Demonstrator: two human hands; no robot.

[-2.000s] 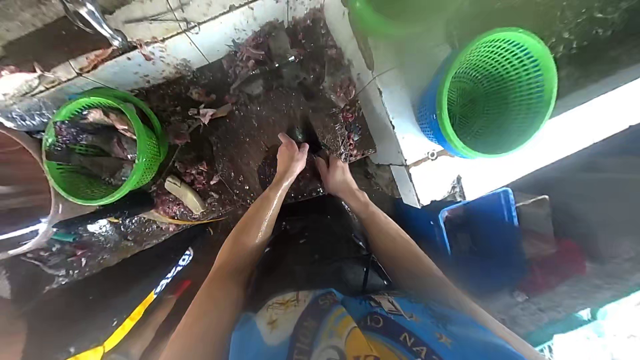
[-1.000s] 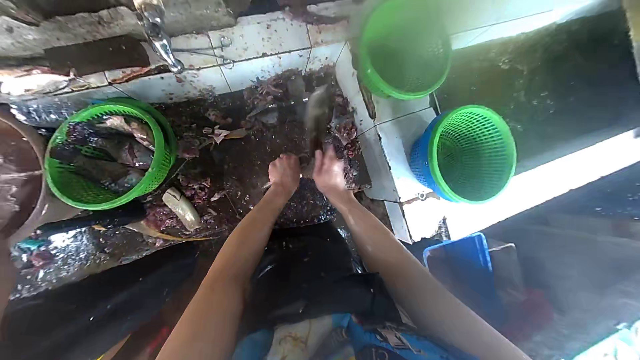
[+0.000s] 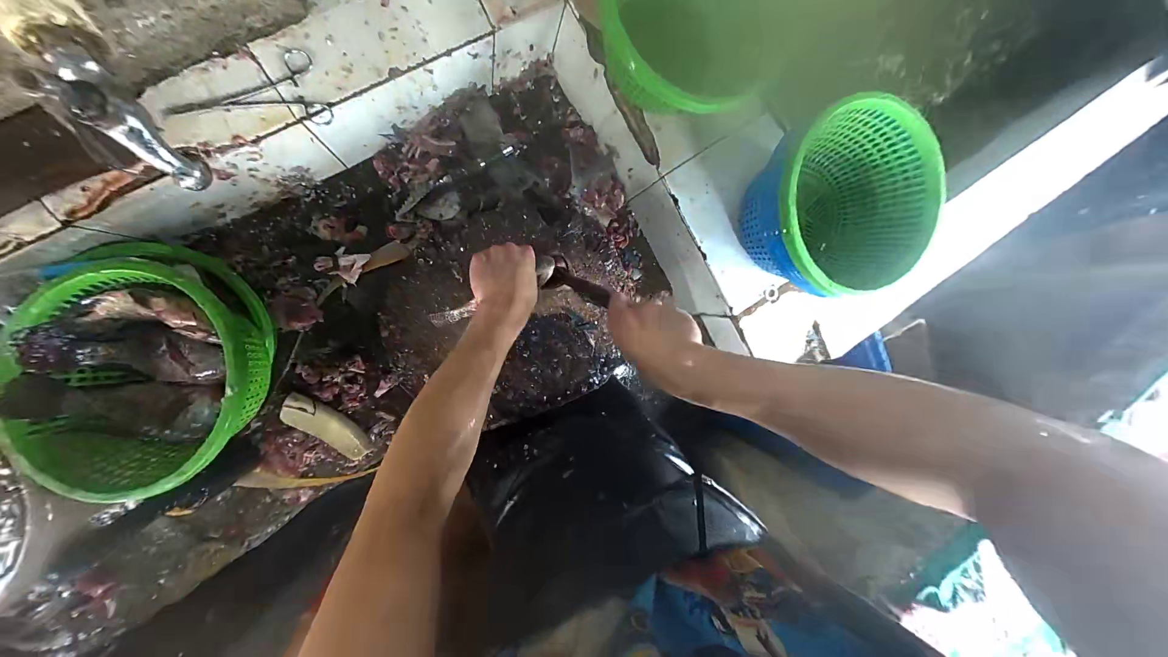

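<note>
My left hand [image 3: 505, 285] is closed over a wet, dark work surface, with a blade-like metal piece [image 3: 453, 315] sticking out at its left. Against its right side is the round end of a dark, slender thing, perhaps a fish part [image 3: 584, 286], whose other end is in my closed right hand [image 3: 652, 336]. What exactly each hand grips is partly hidden by the fingers. Scraps of flesh [image 3: 342, 381] lie around on the dark surface. To the left, a green plastic basket [image 3: 245, 365] holds several fish [image 3: 137, 356].
A metal faucet [image 3: 137, 132] juts in at the upper left, near scissor-like forceps [image 3: 246, 99] on the tiled ledge [image 3: 365, 55]. Green baskets [image 3: 867, 196] [image 3: 675, 87] stand at the right and top. A pale curved piece [image 3: 324, 426] lies beside the fish basket.
My hands were close together one second ago and are now farther apart, the right one having moved right. The blurred object above them earlier is no longer raised there.
</note>
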